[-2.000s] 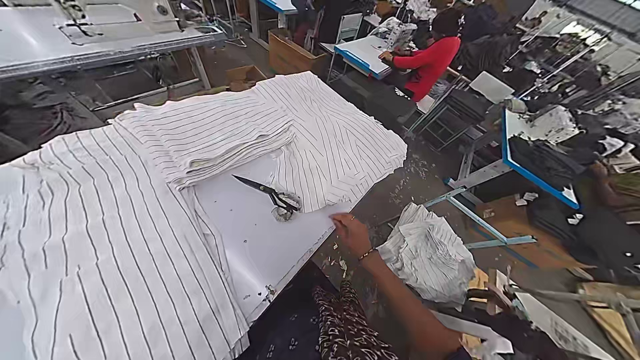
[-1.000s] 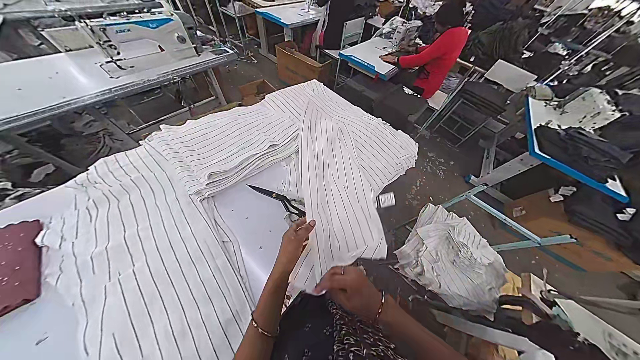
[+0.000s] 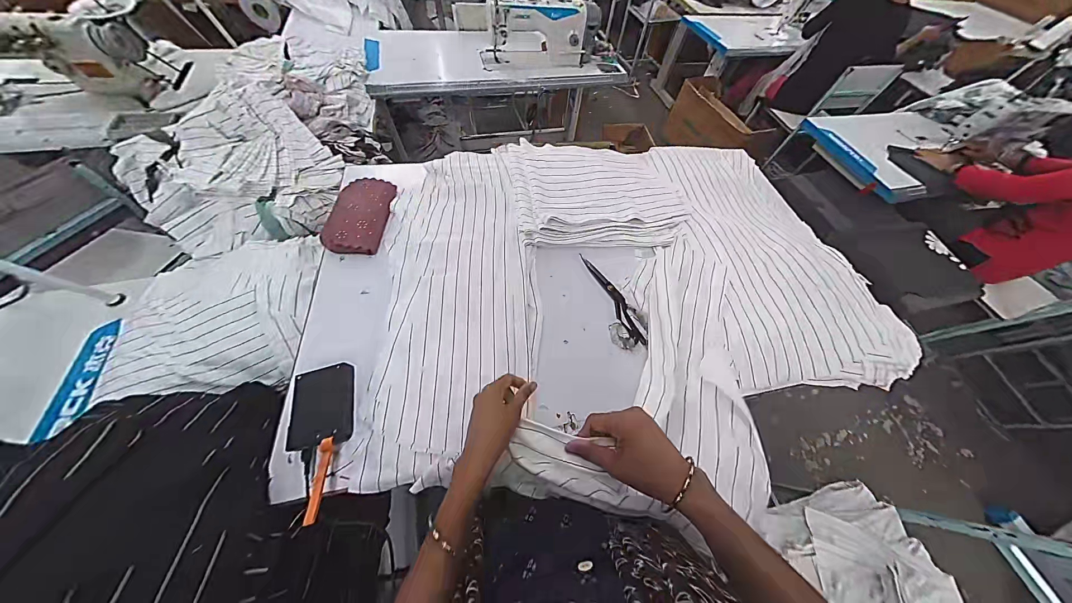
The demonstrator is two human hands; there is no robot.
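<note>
White pin-striped fabric pieces (image 3: 456,293) cover much of a white table (image 3: 339,301). My left hand (image 3: 500,414) pinches an edge of striped fabric near the table's front. Beside it on the right, my right hand (image 3: 632,452) grips a bunched fold of a striped piece (image 3: 553,456) that hangs over the front edge. Black-bladed scissors (image 3: 615,297) lie on bare tabletop beyond my hands, partly against the cloth on their right. A folded striped stack (image 3: 599,197) lies behind the scissors.
A maroon case (image 3: 360,216) and a black phone (image 3: 322,406) with an orange strap are on the table's left side. Sewing machines (image 3: 544,29) stand beyond. At right a person in red sleeves (image 3: 1017,188) works at another table. Crumpled striped fabric (image 3: 863,544) lies low at right.
The view has swung left. My left hand, out of view two seconds ago, has come in. The striped piece, held up spread between my hands one second ago, is now lowered and bunched at the front edge.
</note>
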